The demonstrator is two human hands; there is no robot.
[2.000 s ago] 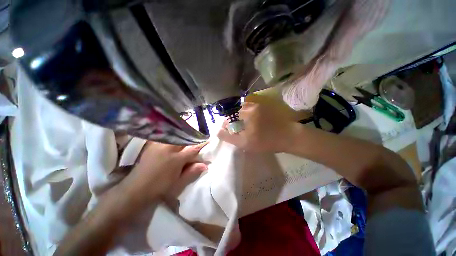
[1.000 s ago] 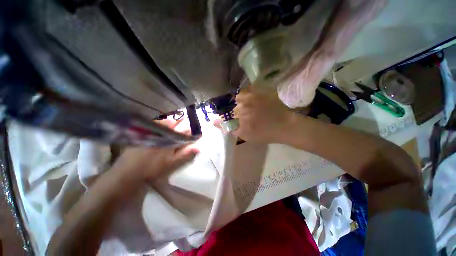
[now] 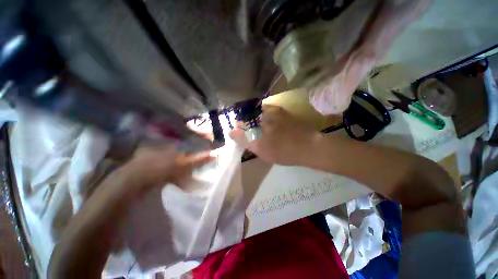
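White fabric (image 3: 210,210) lies under the presser foot and needle (image 3: 224,121) in the bright lamp spot and hangs toward the table's front edge. My left hand (image 3: 169,163), blurred, lies on the fabric left of the needle, its fingers pointing at the foot; part of it is behind the machine head (image 3: 180,54). My right hand (image 3: 278,136) is just right of the needle, with its fingertips closed on the fabric edge beside the foot.
Black-handled scissors (image 3: 367,115), green-handled snips (image 3: 425,113) and a round clear disc (image 3: 436,96) lie to the right. A pink hank (image 3: 341,90) hangs from the machine. A printed scale (image 3: 297,195) runs along the front edge. Red cloth (image 3: 278,253) is below.
The fabric in front of the needle has shifted and now hangs in a narrow straight fold. My left hand has moved left a little. The machine head shifted in view, and the black scissors are more exposed.
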